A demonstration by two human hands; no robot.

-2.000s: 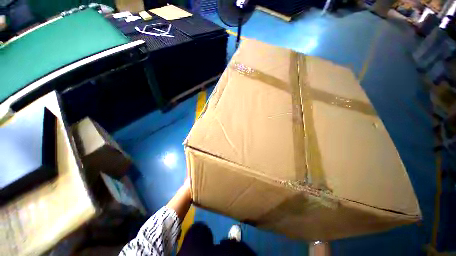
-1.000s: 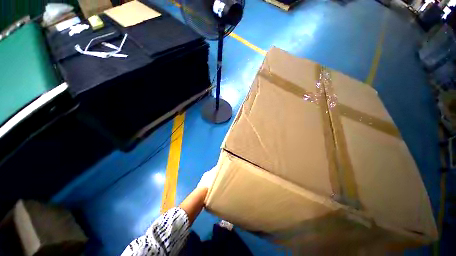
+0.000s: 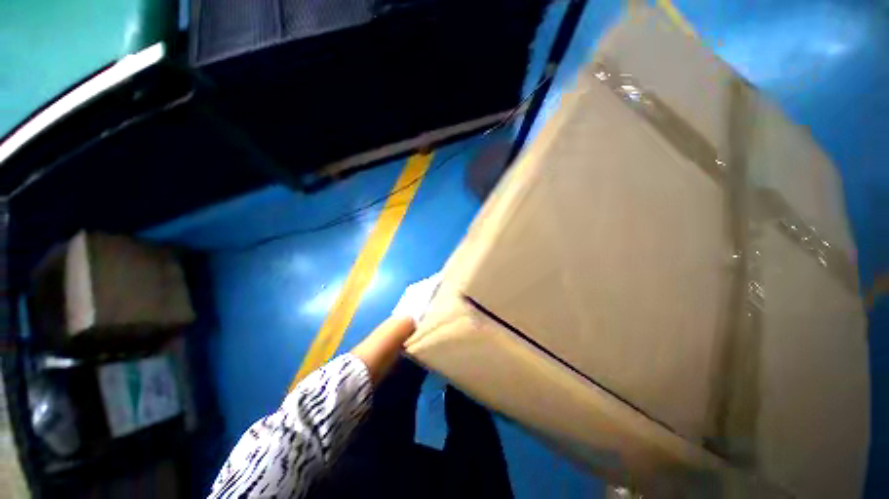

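Note:
A large closed cardboard carton with shiny brown packing tape across its top fills the right half of the view, held tilted above the floor. My left hand, in a white glove, is at the carton's left side near its front corner; its fingers are mostly hidden by the carton. A black-and-white patterned sleeve covers the forearm. My right hand is not clearly seen; only a small pale patch shows under the carton's bottom edge, too little to tell.
The black mesh stack stands at the upper left beside the green bench. A thin cable crosses the blue floor and yellow line. A small carton is at the lower left. The fan's base is partly behind the large carton.
The view has turned down and the carton has shifted right and sits more tilted. The mesh stack and fan have moved up in view; the small carton shows more fully. My left hand stays on the carton.

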